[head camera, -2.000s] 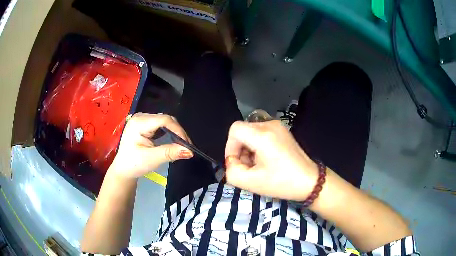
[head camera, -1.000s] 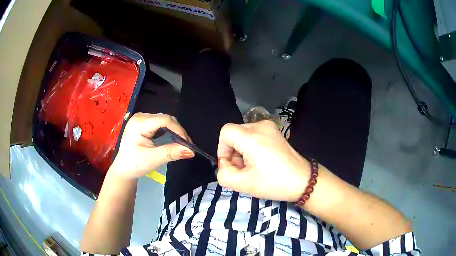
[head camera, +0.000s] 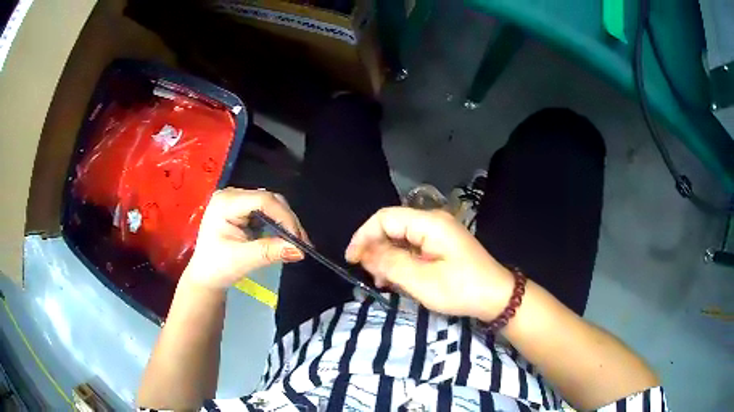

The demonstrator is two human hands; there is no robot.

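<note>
A thin dark LCD module shows nearly edge-on over my lap, slanting down to the right. My left hand pinches its upper left end between thumb and fingers. My right hand, with a dark red bead bracelet on the wrist, is at the module's lower right part. Its thumb and index finger are slightly apart beside the edge. Whether the other fingers touch the module is hidden, and no residue can be made out in the fingertips.
A black waste bin with a red liner and white scraps stands at the left, beside a cardboard carton. Green bench framing and a hanging dark cable are at the upper right. My knees are below my hands.
My right fingers have loosened from their closed pinch at the module's edge, and more of its lower right end shows. My left hand keeps its grip. The view has shifted slightly.
</note>
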